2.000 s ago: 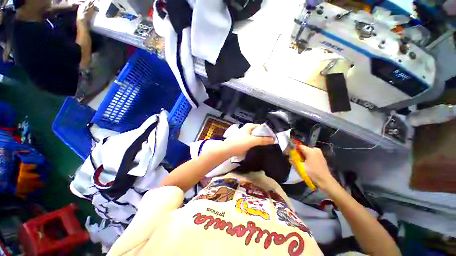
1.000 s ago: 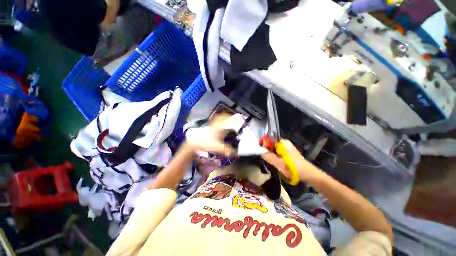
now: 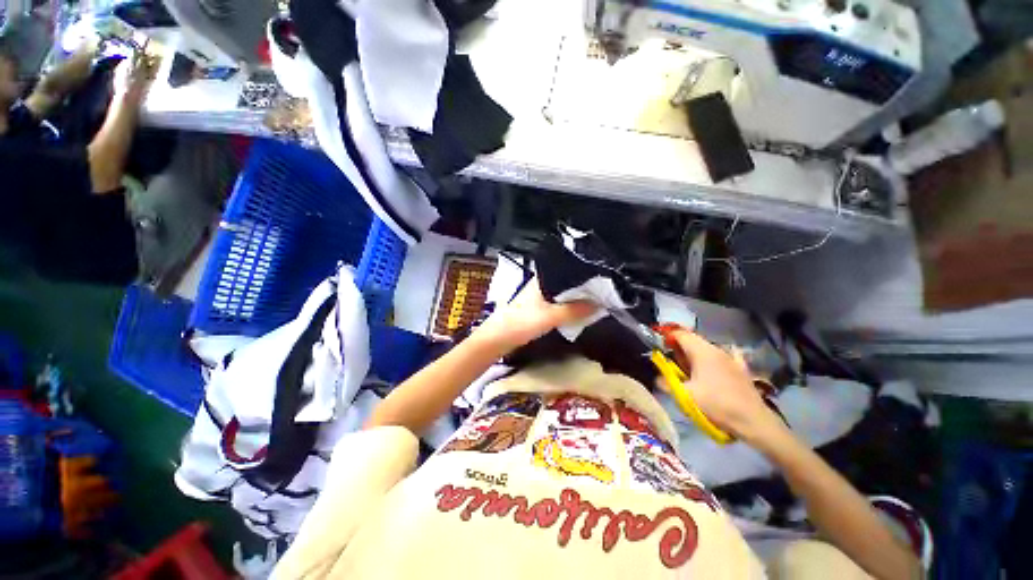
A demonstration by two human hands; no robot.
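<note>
My left hand (image 3: pixel 535 316) holds a bunched black-and-white garment piece (image 3: pixel 570 269) above my lap. My right hand (image 3: pixel 716 381) grips scissors (image 3: pixel 686 399) with yellow and red-orange handles. Their blades point up and left and reach the edge of the cloth beside my left hand. The blade tips are hard to make out against the cloth, so I cannot tell whether they are open or closed.
A heap of white-and-black pieces (image 3: pixel 289 391) lies at left, beside a blue basket (image 3: pixel 244 255). More pieces (image 3: pixel 399 68) hang over the table edge (image 3: pixel 589 190). A sewing machine (image 3: pixel 782 57) and dark phone (image 3: pixel 718 137) are on the table. A person's arm (image 3: pixel 113 136) shows upper left.
My hands have moved from close against my chest out over my lap. The scissors, which pointed up away from the cloth, now point left into it. The camera view has shifted.
</note>
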